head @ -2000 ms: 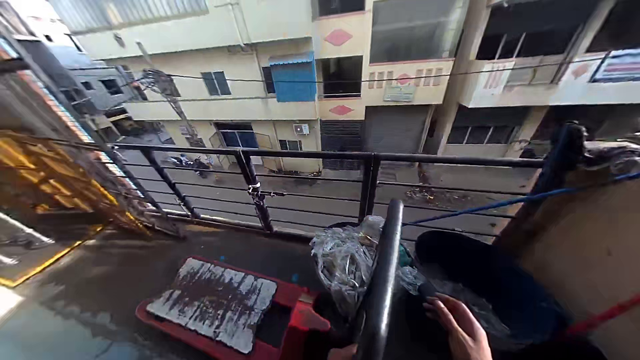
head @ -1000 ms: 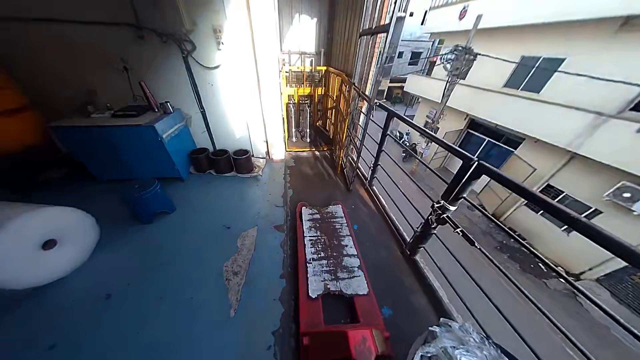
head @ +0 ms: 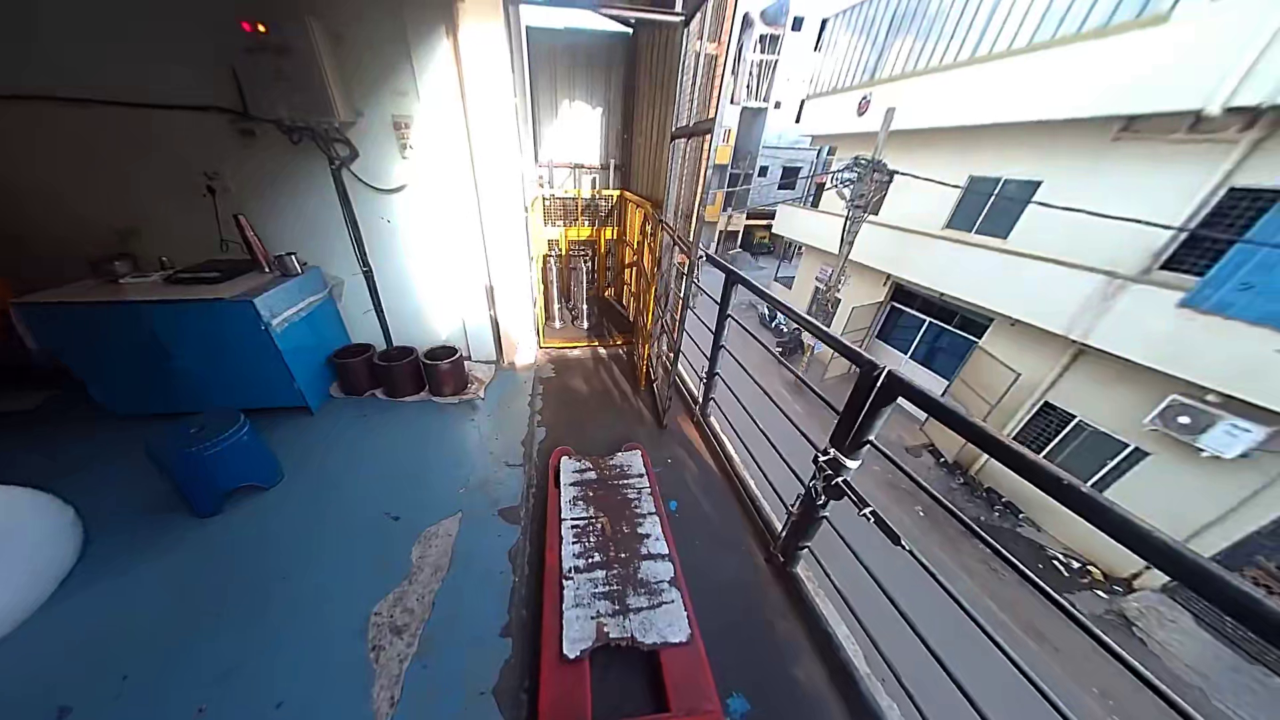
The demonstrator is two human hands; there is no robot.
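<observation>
Neither of my hands shows in the head view now, so what they hold is hidden. Below the view's centre lies a red pallet jack (head: 565,640), its forks pointing away from me. A worn board (head: 622,550) with patchy white and brown paint rests on the forks. The jack's handle is out of sight. Farther on, beyond the fork tips, several shiny metal cylinders (head: 578,290) stand inside a yellow metal cage (head: 590,232).
A black metal railing (head: 790,322) runs along the right, above a street. On the left are a blue stool (head: 215,462), a blue desk (head: 200,350), several brown cylindrical pots (head: 398,372) and a white roll (head: 35,560). The blue floor has a bare patch (head: 412,610).
The view has swung far left from the railing. My hand by the black handle, seen two seconds ago, is out of view. The clear plastic wrapping has also left the view.
</observation>
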